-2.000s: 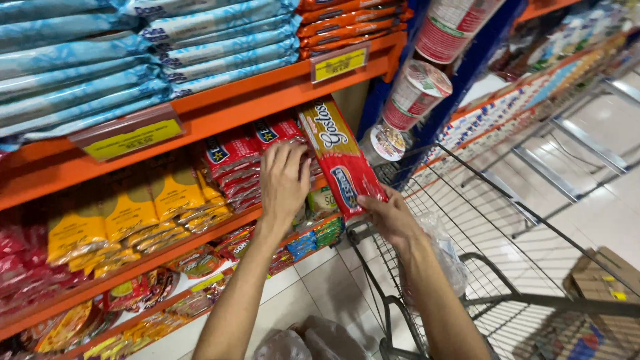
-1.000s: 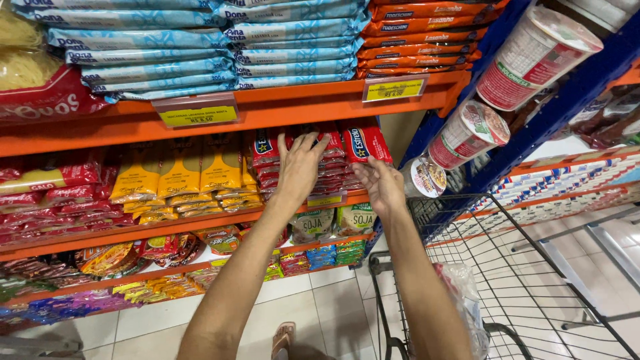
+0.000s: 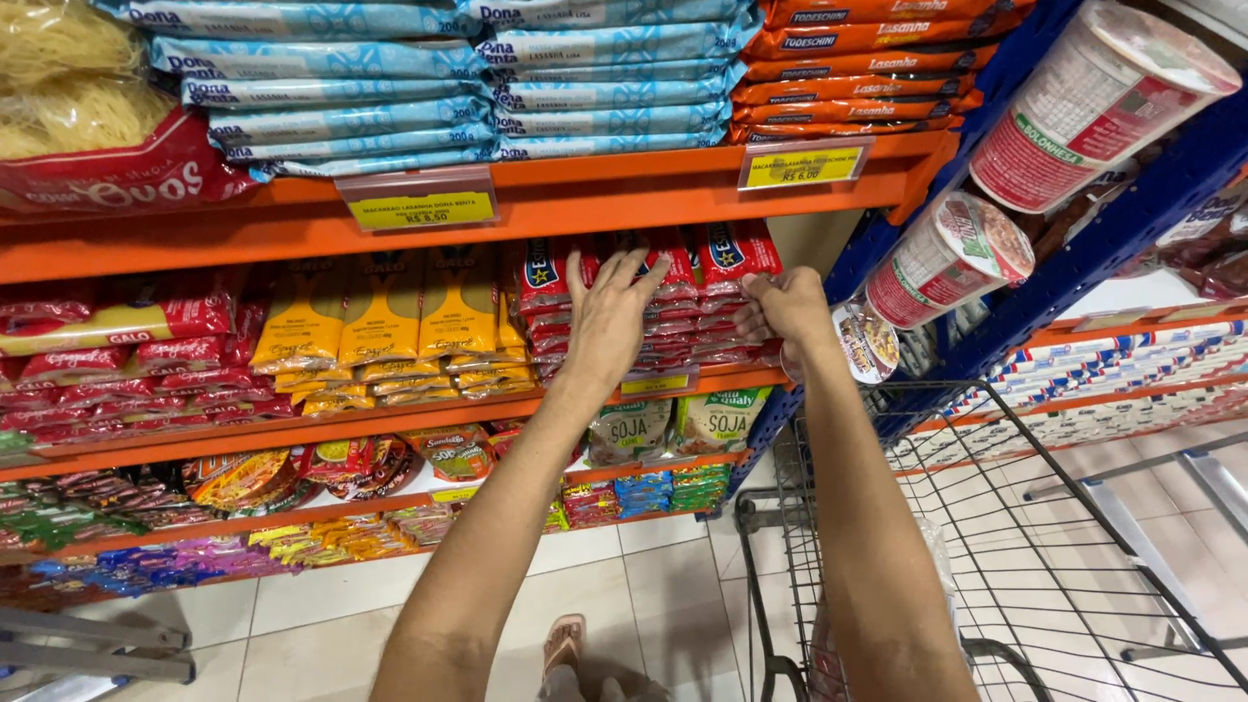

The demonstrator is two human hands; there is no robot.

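Red pasta packs [image 3: 736, 255] lie in stacks on an orange shelf, right of yellow pasta packs [image 3: 380, 317]. My left hand [image 3: 612, 307] rests with spread fingers on the red stacks, over their middle part. At the right end of those stacks is my right hand [image 3: 785, 310], its thumb and index finger at the front corner of the top pack; whether they grip it cannot be told. The palm side of the right hand is partly hidden.
A wire shopping cart [image 3: 985, 487] stands at the lower right, with a stepladder [image 3: 1141, 546] beyond. Cup noodles [image 3: 946, 258] hang along the blue upright. Above is an orange shelf edge [image 3: 604, 195] under blue lasagna packs [image 3: 604, 97]; soy bags [image 3: 721, 421] sit below.
Two seconds ago my right hand held a red and yellow pack, tilted in front of the shelf; now that pack lies among the red stacks. My left hand stays over the stacks. The view has shifted.
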